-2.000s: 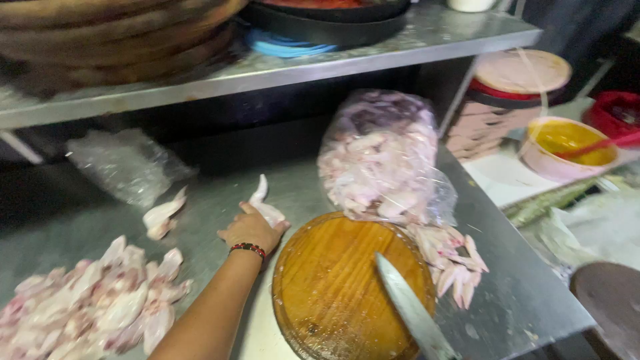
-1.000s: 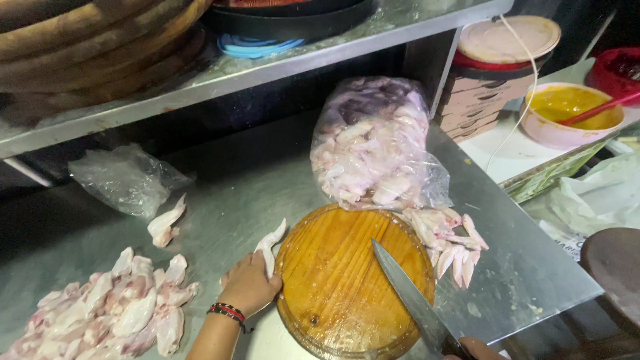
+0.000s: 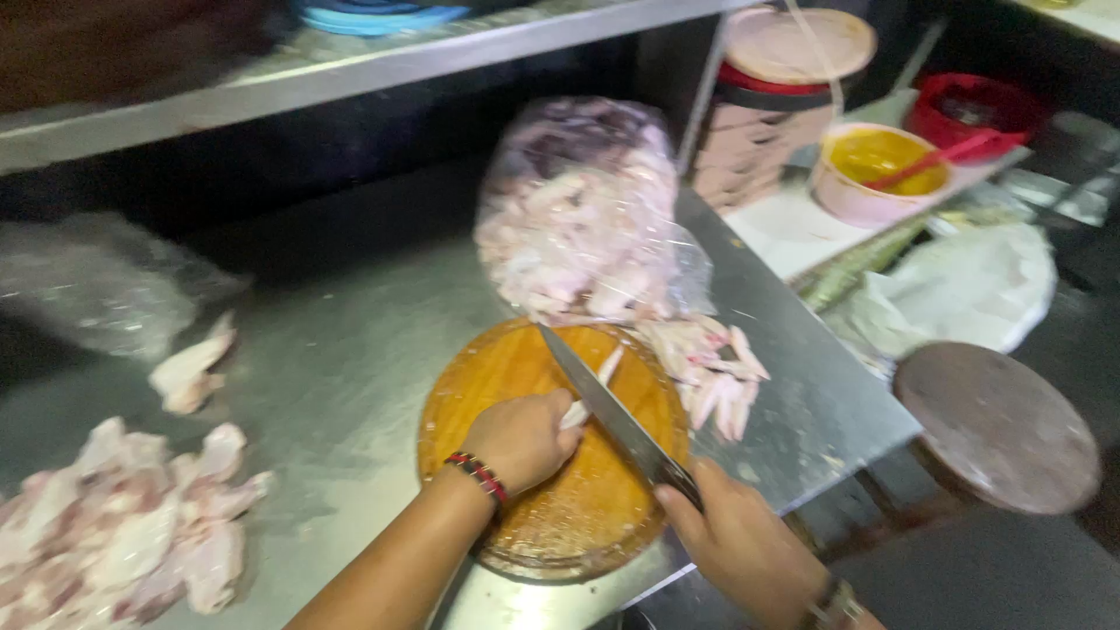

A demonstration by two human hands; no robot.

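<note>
On the round wooden cutting board (image 3: 490, 376), my left hand (image 3: 525, 442) holds a raw chicken wing piece (image 3: 575, 415), partly covered by my fingers. My right hand (image 3: 744, 525) grips the dark handle of a large kitchen knife (image 3: 604, 402); its blade lies across the wing, tip toward the board's far edge. Behind the board stands a clear plastic bag of raw chicken wings (image 3: 577, 219). Small cut wing tips (image 3: 722, 376) lie at the board's right. A pile of wing pieces (image 3: 131, 525) is at the left, with a single piece (image 3: 194, 367) above it.
A metal shelf (image 3: 367, 79) runs above the steel table (image 3: 350, 350). An empty-looking plastic bag (image 3: 105, 280) lies at the left. To the right are a tub of yellow liquid (image 3: 884, 175), a red bowl (image 3: 971, 114), a white plastic bag (image 3: 971, 280) and a round stool (image 3: 997, 424).
My left hand has moved from beside the board onto it, with the wing piece. My right hand has come further into view and holds the knife over the wing.
</note>
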